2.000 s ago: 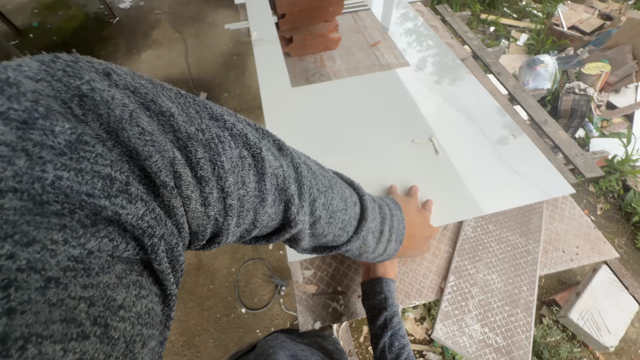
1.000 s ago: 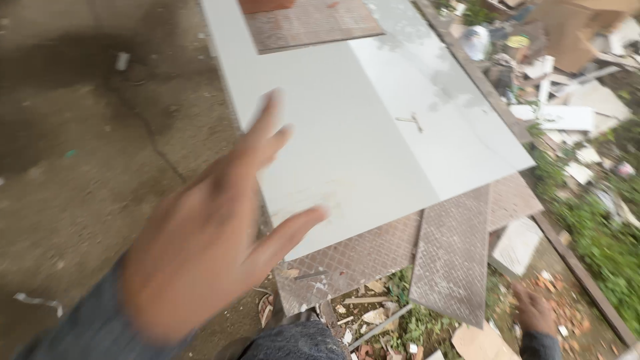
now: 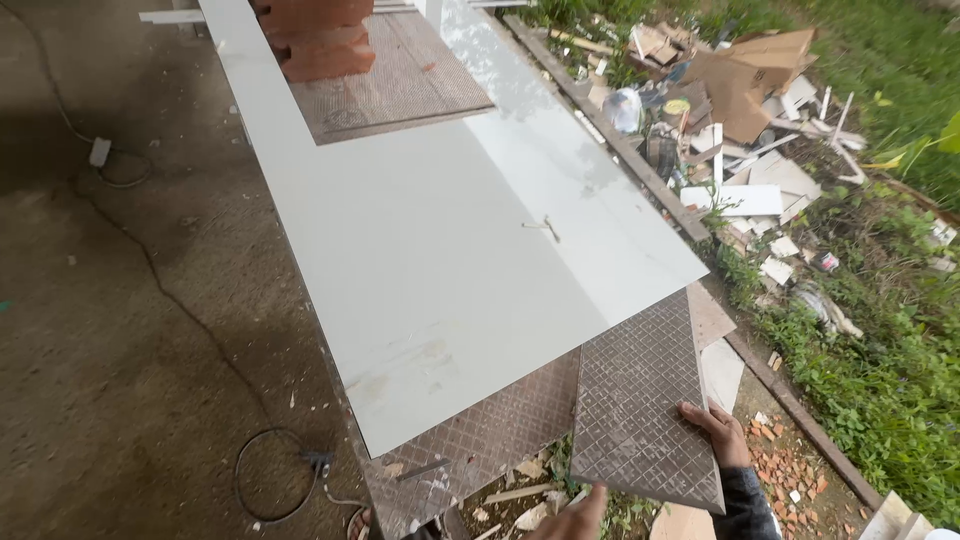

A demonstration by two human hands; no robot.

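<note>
My right hand [image 3: 721, 433] grips the right edge of a brown tile piece [image 3: 637, 397] with a grid-patterned face, its thumb on top and its other fingers out of sight. At the bottom, my left hand [image 3: 574, 517] is partly cut off by the frame, a finger at the tile's near edge; whether it grips cannot be told. The far end of this tile lies under a large glossy white tile [image 3: 420, 247]. Another grid-patterned piece [image 3: 510, 412] lies beneath the white tile, with a small dark strip [image 3: 422, 470] on it.
Red clay blocks [image 3: 322, 37] stand on a brown tile [image 3: 397, 75] at the far end. A cable [image 3: 236, 480] lies coiled on the concrete floor at left. Tile scraps and cardboard [image 3: 750, 82] are heaped at right, past a long narrow beam [image 3: 615, 135]. Brick rubble [image 3: 787, 472] lies lower right.
My left hand has moved from over the white tile down to the patterned piece's near edge. My right hand, earlier near the rubble, now holds that piece's right edge.
</note>
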